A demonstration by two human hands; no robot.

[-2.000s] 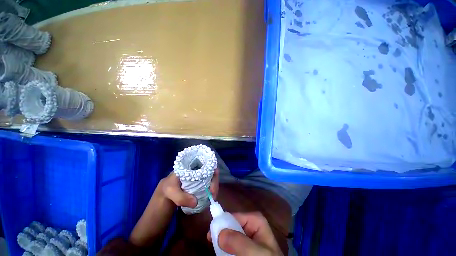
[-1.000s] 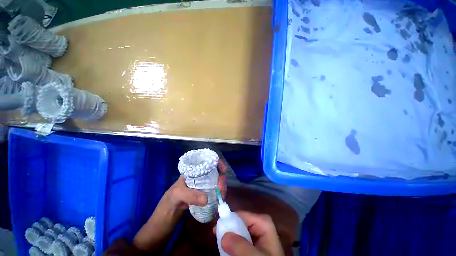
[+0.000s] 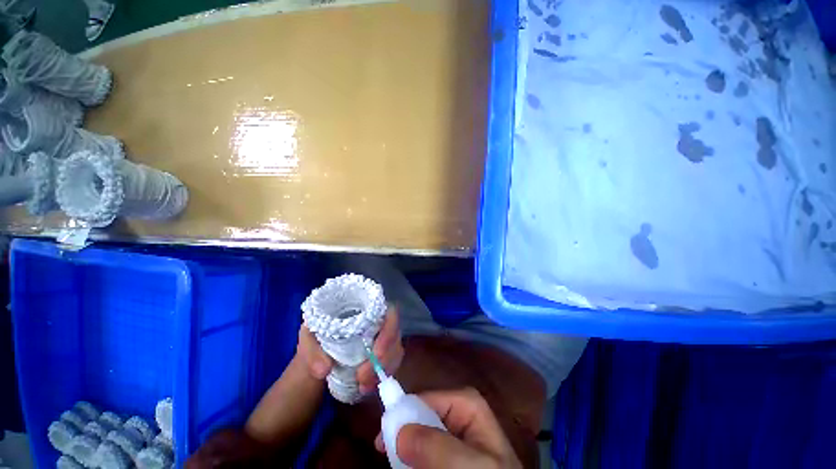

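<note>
A white-grey hollow column piece [image 3: 346,311] is held over the lap, its open end with the beaded rim facing up towards me. My left hand [image 3: 316,353] is shut around its body, with fingers on both sides. My right hand [image 3: 454,435] holds a white squeeze bottle [image 3: 403,421] at the lower middle. The bottle's thin greenish tip meets the piece's side just below the beaded rim. Whether liquid comes out cannot be seen.
A glossy tan bench [image 3: 367,137] lies ahead, with grey-white tubes [image 3: 151,190] at its left. A blue tote [image 3: 490,229] at right holds a stained white sheet [image 3: 596,211]. A blue crate [image 3: 188,357] at lower left holds small ring-like parts [image 3: 110,440].
The column piece has tilted and turned in my left hand, so its opening shows more. The bottle tip has moved slightly left and sits closer below the rim. The view has shifted slightly.
</note>
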